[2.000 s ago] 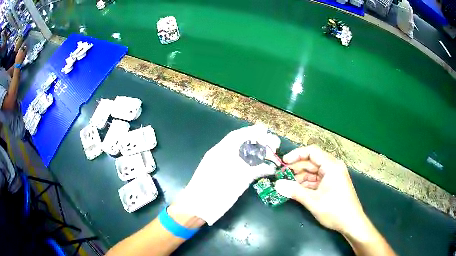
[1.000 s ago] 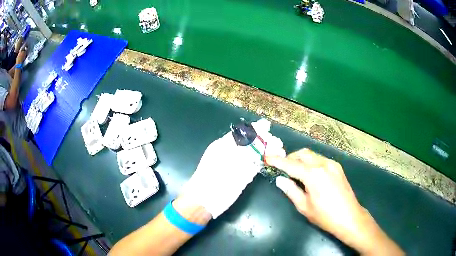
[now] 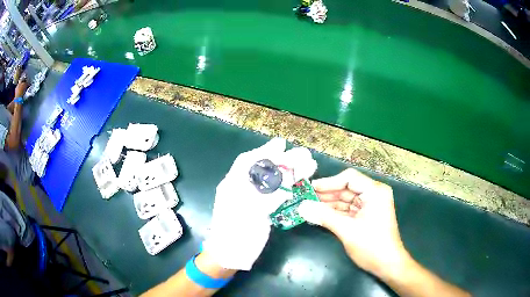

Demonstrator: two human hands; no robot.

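Note:
My left hand (image 3: 244, 203), in a white glove with a blue wrist strap, holds a black round part (image 3: 265, 176) with its face up. Thin red and green wires run from the black part to a green circuit board (image 3: 294, 205). My bare right hand (image 3: 354, 217) pinches the board's right edge between thumb and fingers. The board is tilted beside the glove, its components showing. Several white socket covers (image 3: 160, 232) lie in a group on the bench, left of my hands.
The dark green bench (image 3: 192, 142) has a worn pale edge (image 3: 244, 116) along the green conveyor belt (image 3: 261, 64). A part-assembled unit (image 3: 144, 41) and a board-and-plug set (image 3: 314, 10) ride on the belt. A blue corrugated sheet (image 3: 78, 130) holds white parts. Another person's arm (image 3: 16, 116) shows at far left.
My hands have moved slightly left. The board, hidden by my right hand a second ago, now shows fully beside the glove. The items on the belt have moved left.

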